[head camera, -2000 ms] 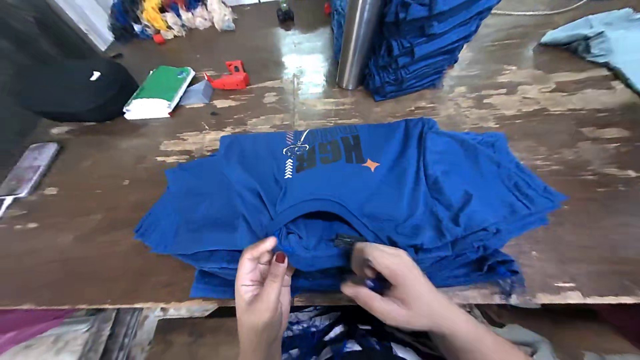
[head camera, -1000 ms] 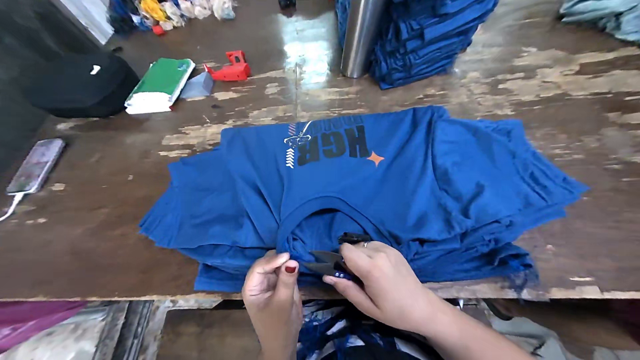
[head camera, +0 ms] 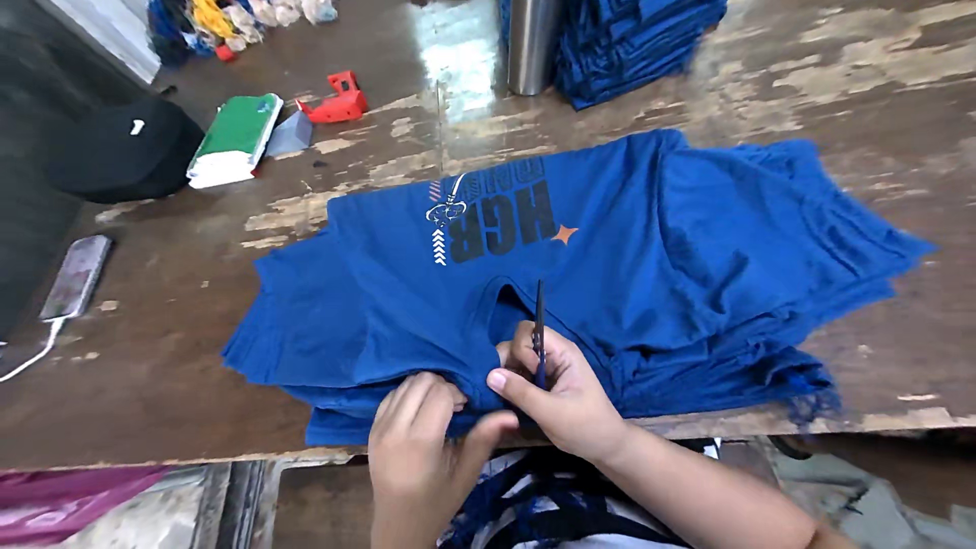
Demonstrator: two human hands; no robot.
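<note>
A stack of blue printed T-shirts (head camera: 396, 259) lies on the wooden table, the top one with its neckline toward me. My left hand (head camera: 427, 427) grips the cloth of the top T-shirt just left of the neck opening, its fingertips partly hidden in the folds. My right hand (head camera: 557, 389) pinches the neckband between thumb and fingers. Small scissors or thread snips (head camera: 540, 328) are also held in that hand, with the blade pointing up and away over the neck opening. Whether the blades are closed is hard to tell.
A steel bottle (head camera: 534, 46) stands beside a pile of folded blue garments (head camera: 640, 46). Farther left are a red tape dispenser (head camera: 335, 99), a green-covered book (head camera: 236, 137), a black case (head camera: 122, 149) and a phone (head camera: 76, 278) on a white cable. The worn table edge (head camera: 877, 419) runs close to me.
The snips, earlier pointing left at the neckband near my left fingers, now point upward. My left hand has turned, its back now showing, and my right hand now pinches the neckband.
</note>
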